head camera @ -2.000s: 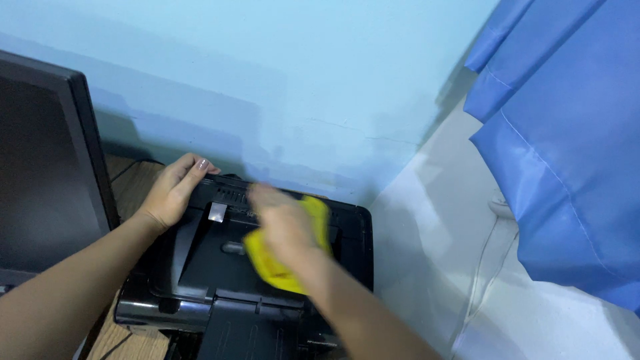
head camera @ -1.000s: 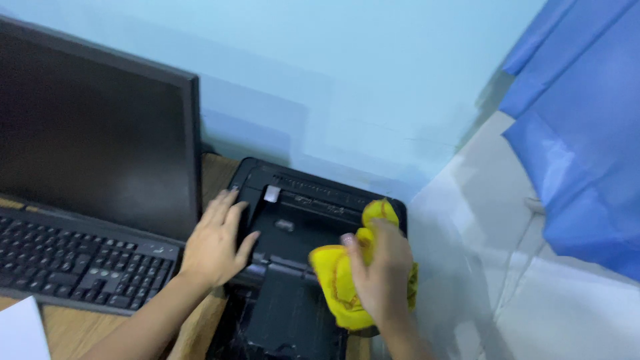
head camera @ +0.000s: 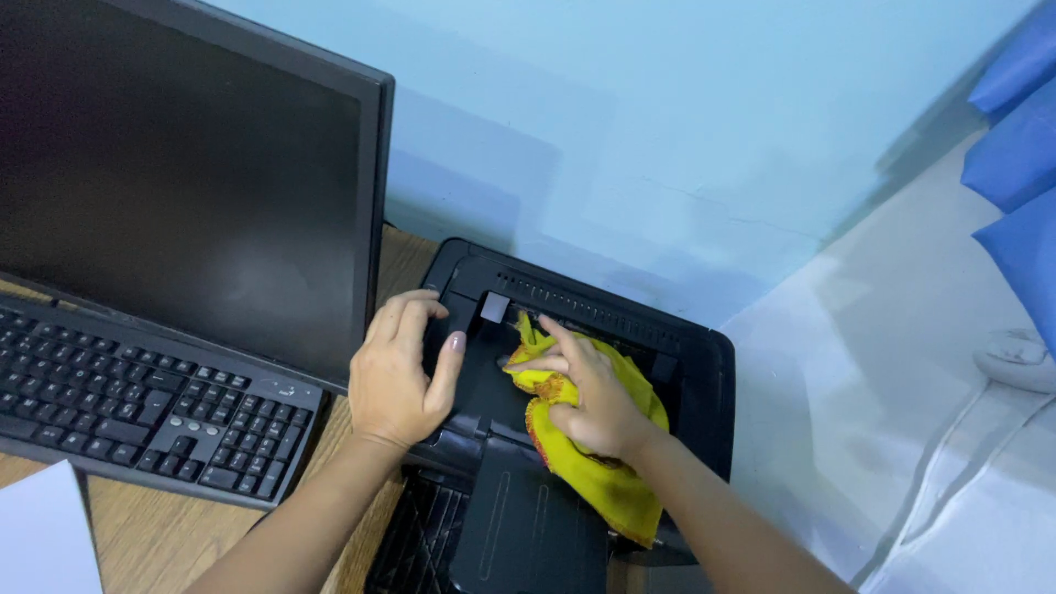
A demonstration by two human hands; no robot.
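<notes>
A black printer [head camera: 462, 392] stands on the wooden desk, its tray [head camera: 528, 520] extending toward me. My right hand [head camera: 590, 396] presses a yellow cloth [head camera: 610, 487] with red stitched edging onto the printer's top, the index finger extended over the recess near the vent slots. Part of the cloth hangs over the printer's front. My left hand [head camera: 402, 367] rests at the printer's left edge with fingers spread and holds nothing. A small light-coloured tab [head camera: 495, 307] shows at the recess's upper left corner.
To the left stand a black monitor [head camera: 181, 165] and a black keyboard [head camera: 157, 404] on the wooden desk [head camera: 148, 528]. White paper [head camera: 49, 532] lies at the lower left. A light blue wall rises behind the printer. Blue curtain [head camera: 1015, 165] and white cables [head camera: 932, 487] are at the right.
My right hand has moved the cloth from the printer's right front onto the recess in its top. My left hand, earlier at the back left corner, is now at the left edge.
</notes>
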